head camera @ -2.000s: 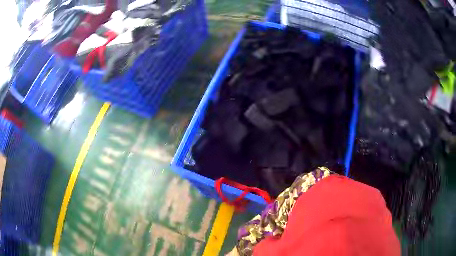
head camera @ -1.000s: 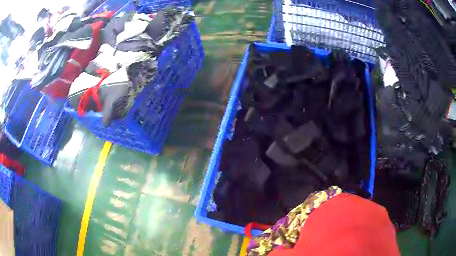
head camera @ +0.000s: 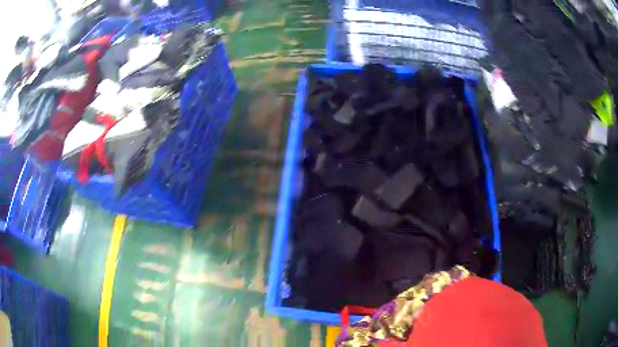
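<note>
No hand shows in the head view. Nearest in front of me is a large blue plastic crate (head camera: 287, 190) heaped with black cloth pieces (head camera: 339, 230); two small dark grey pieces (head camera: 400, 186) lie on top near the middle. A red strip (head camera: 356, 312) is at the crate's near edge. A red rounded cloth shape (head camera: 481, 315) with a gold and purple patterned band (head camera: 406, 305) covers the crate's near right corner. What it belongs to is not clear.
At left, a blue crate (head camera: 203, 129) holds grey, white and black pieces with red strips (head camera: 95, 149). A pale slatted crate (head camera: 413, 34) stands behind the black heap. Dark bags (head camera: 542, 135) are piled at right. A yellow line (head camera: 111, 284) marks the green floor (head camera: 203, 284).
Since one second ago, the crates have shifted left in view and the middle crate looks more upright. The red shape stays at the bottom. No hand has appeared.
</note>
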